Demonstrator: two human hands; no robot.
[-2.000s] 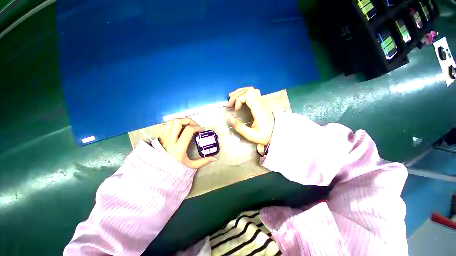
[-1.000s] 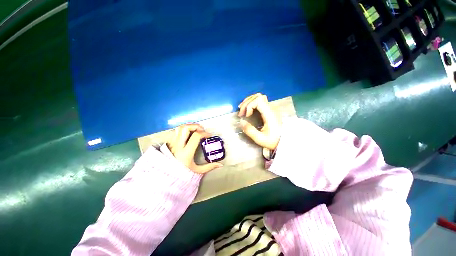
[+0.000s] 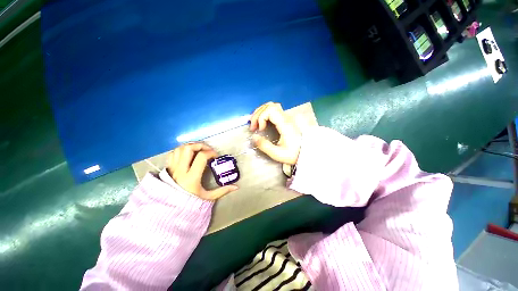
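A black rounded watch body (image 3: pixel 224 170) with a lit screen of white-pink blocks is over the tan board (image 3: pixel 255 181). My left hand (image 3: pixel 193 170) holds it at its edges, between the thumb below and the fingers above. My right hand (image 3: pixel 276 133) is over the board's right part, thumb and fingers curled and apart. I see no object clearly between them; faint thin lines show near the fingertips, too blurred to name.
The blue mat (image 3: pixel 187 68) lies beyond the board. A black tray (image 3: pixel 397 51) with lit watch bodies in its pockets stands at upper right. Beside it are a small pink object (image 3: pixel 472 28) and a white card with dark ovals (image 3: pixel 491 55). The glossy green bench (image 3: pixel 386 111) surrounds them.
The whole view has shifted, so the bench and hands appear further left than a second ago. The left hand keeps the watch body over the board; both hands hold nearly the same pose.
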